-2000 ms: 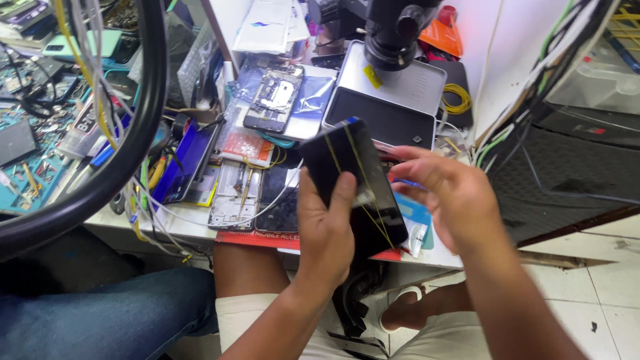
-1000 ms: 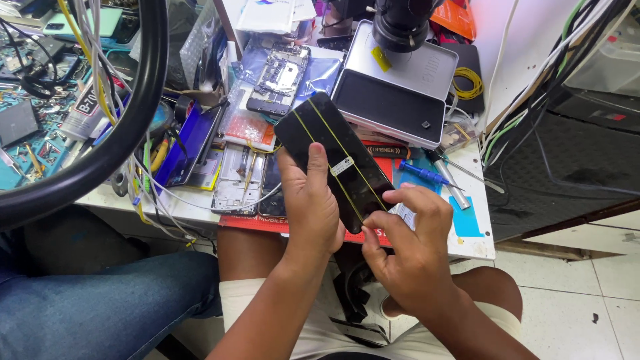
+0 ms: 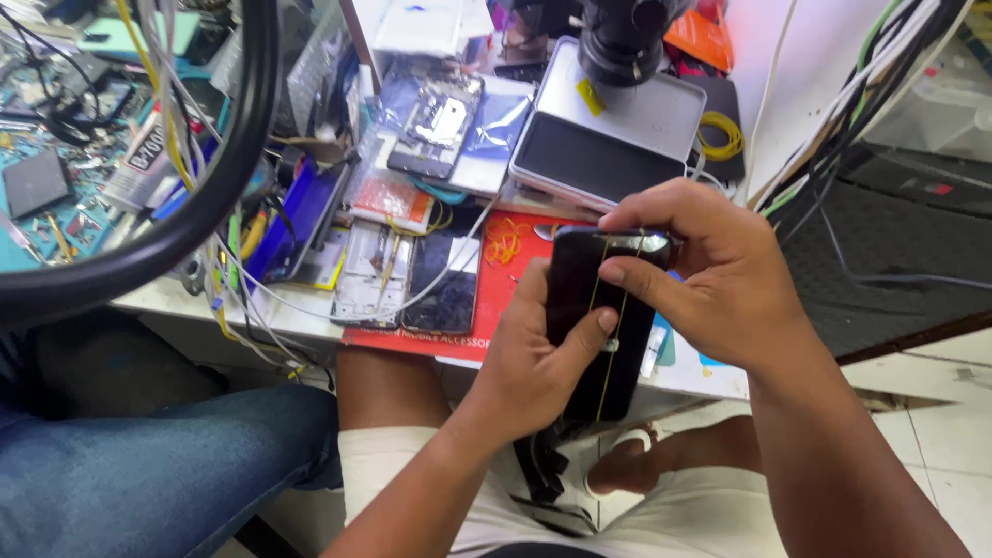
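Observation:
A black smartphone (image 3: 581,294) with thin yellow lines running along its face is held upright between both hands, over the workbench's front edge. My left hand (image 3: 535,356) grips its left side, thumb lying across the middle. At the phone's upper right, my right hand (image 3: 705,271) has its thumb on the face and its fingers behind the top edge. Behind the phone lies a red mat (image 3: 500,294) with orange rubber bands (image 3: 504,240) on it. Left of those are a dark phone screen (image 3: 442,283) and an opened phone frame (image 3: 368,271) with a thin tool on it.
A grey metal case (image 3: 620,116) sits under a microscope head (image 3: 621,46). Behind the mat lies a disassembled phone (image 3: 440,124). A black ring (image 3: 260,139) and loose cables hang at left, near a blue tray (image 3: 298,221). Another person's jeans-clad leg (image 3: 170,449) is at lower left.
The phone has turned from a slant to nearly upright in the hands. My right hand has moved from its lower end, one second ago, to its upper end.

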